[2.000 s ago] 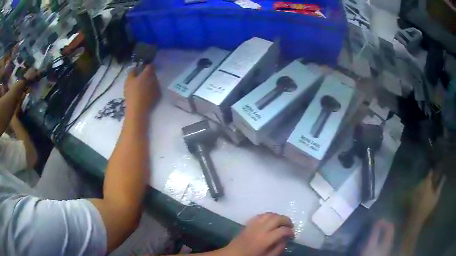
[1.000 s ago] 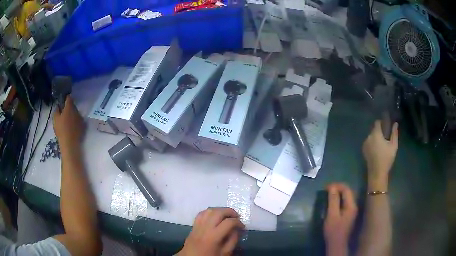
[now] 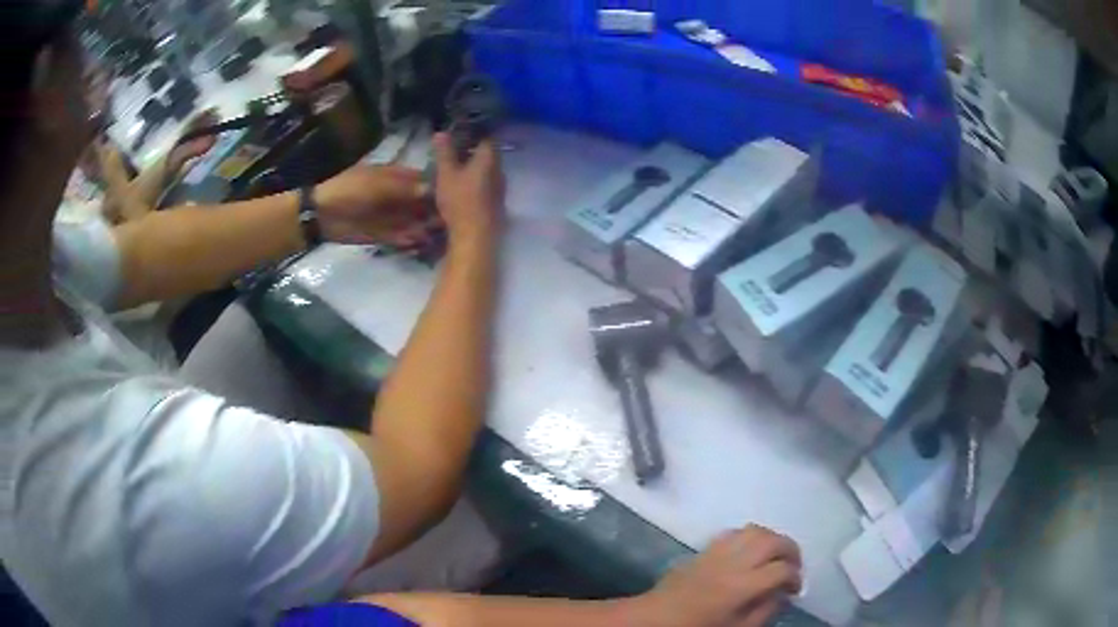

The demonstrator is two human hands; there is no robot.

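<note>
My left hand [image 3: 736, 573] rests at the near table edge, fingers together and loosely curled, with nothing seen in it. My right hand cannot be made out at the blurred lower right. A dark grey handheld fan [image 3: 633, 386] lies on the white sheet beyond my left hand, its handle towards me. Another dark fan [image 3: 966, 459] lies on flat, unfolded cartons [image 3: 889, 549] at the right. Several printed pale-blue retail boxes lean in a row, including a front box [image 3: 885, 349], a middle box [image 3: 797, 276] and a white-sided box [image 3: 723, 214].
A blue bin [image 3: 705, 116] with small white and red packets stands behind the boxes. At the left, a neighbour in a white shirt [image 3: 209, 478] holds a dark fan [image 3: 476, 104] with one hand, the other hand close by. The dark green table edge [image 3: 552, 496] curves in front.
The view swung right, then back left. The neighbour's second hand now shows near their fan. The fans on the table and the boxes keep their places. My left hand stays at the table edge.
</note>
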